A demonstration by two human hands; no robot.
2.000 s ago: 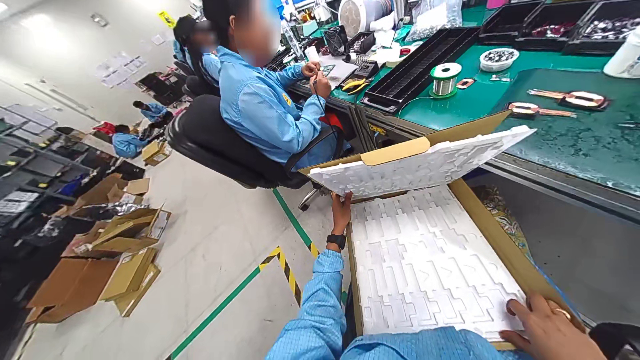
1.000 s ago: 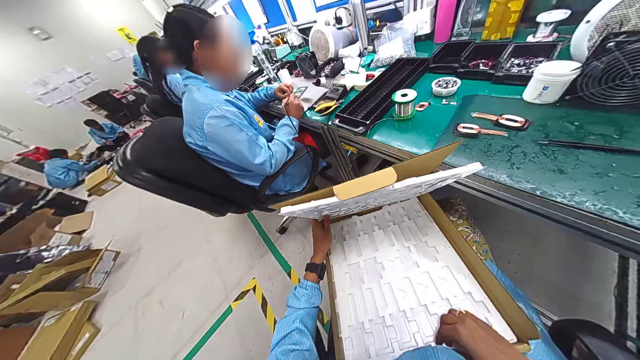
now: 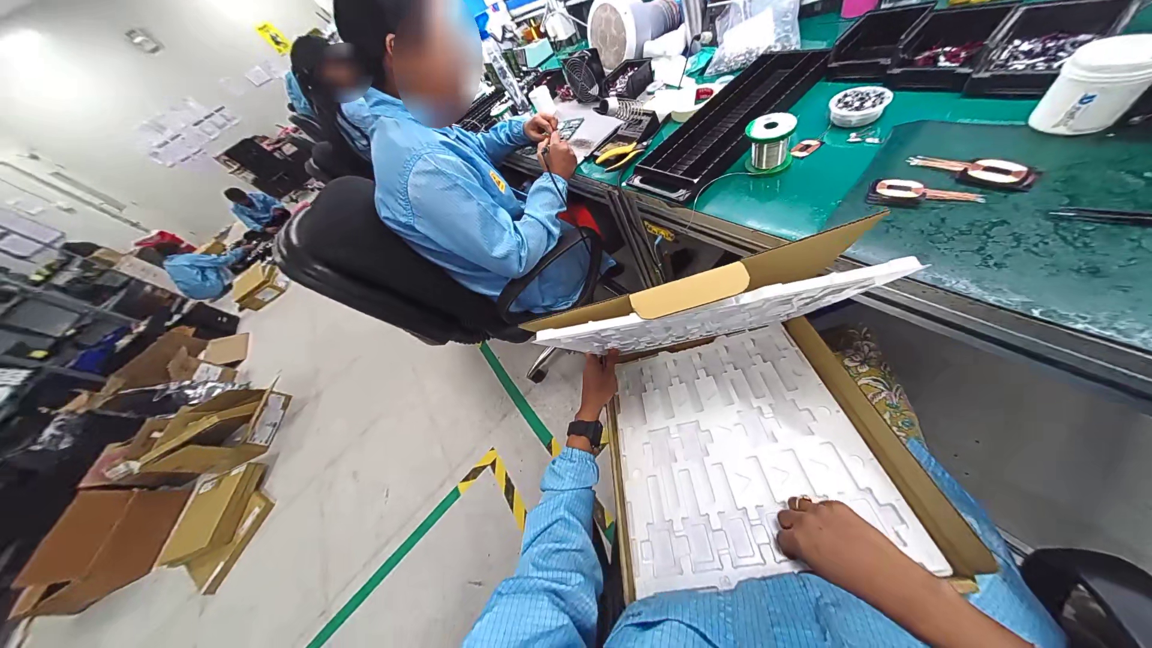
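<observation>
An open cardboard box (image 3: 823, 387) rests on my lap, holding a white foam tray (image 3: 720, 450) with rows of molded recesses. A second white foam sheet (image 3: 774, 306) stands tilted against the raised cardboard lid (image 3: 810, 256) at the box's far end. My left hand (image 3: 598, 382), below a black wristwatch, grips the box's far left corner by the lower edge of that sheet; its fingers are partly hidden. My right hand (image 3: 823, 531) lies on the near right part of the tray with its fingers curled; whether it pinches anything cannot be told.
The green-topped workbench (image 3: 936, 234) carries copper coils (image 3: 999, 173), a solder wire spool (image 3: 770, 144), a long black tray (image 3: 733, 121) and a white tub (image 3: 1093, 85). A co-worker in a blue smock (image 3: 459, 207) sits on a black chair (image 3: 360, 261) ahead left. Cardboard boxes (image 3: 117, 531) lie on the floor at left.
My right hand has moved from the box's near right edge inward onto the foam tray, its fingers now curled. My left hand stays at the far left corner.
</observation>
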